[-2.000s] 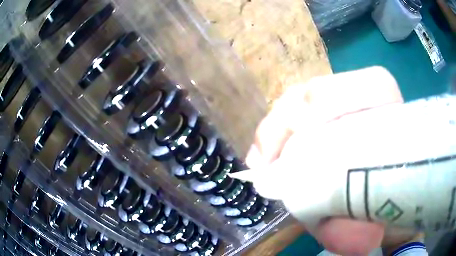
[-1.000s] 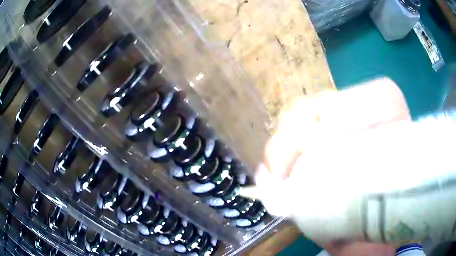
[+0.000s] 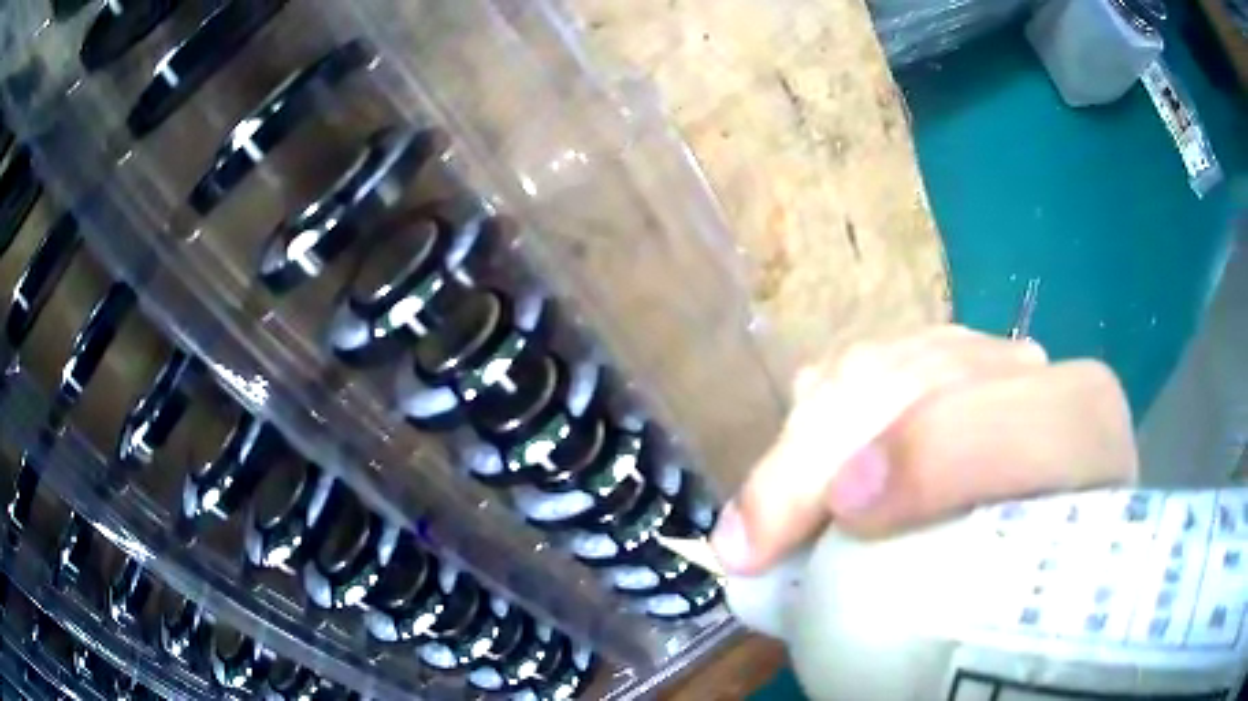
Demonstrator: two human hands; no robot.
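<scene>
My right hand (image 3: 944,438) is shut on a white squeeze bottle (image 3: 1013,589), which lies sideways from the right edge. Its narrow pale tip (image 3: 691,552) points left at the black flanged parts (image 3: 541,438), near the lower end of their row; whether it touches them I cannot tell. The glossy round parts overlap in rows in a clear ribbed blister tray (image 3: 589,260). My left hand is not in view.
The tray lies on a tan, stained board (image 3: 821,178). Beyond it is the green bench top (image 3: 1068,233). At the upper right stand a white container (image 3: 1088,55) and a narrow printed strip (image 3: 1183,130). Clear plastic (image 3: 951,28) lies at the top.
The bottle tip has moved down and right along the row. The bottle has turned, so other print shows, and has shifted lower. The tray's view has shifted slightly.
</scene>
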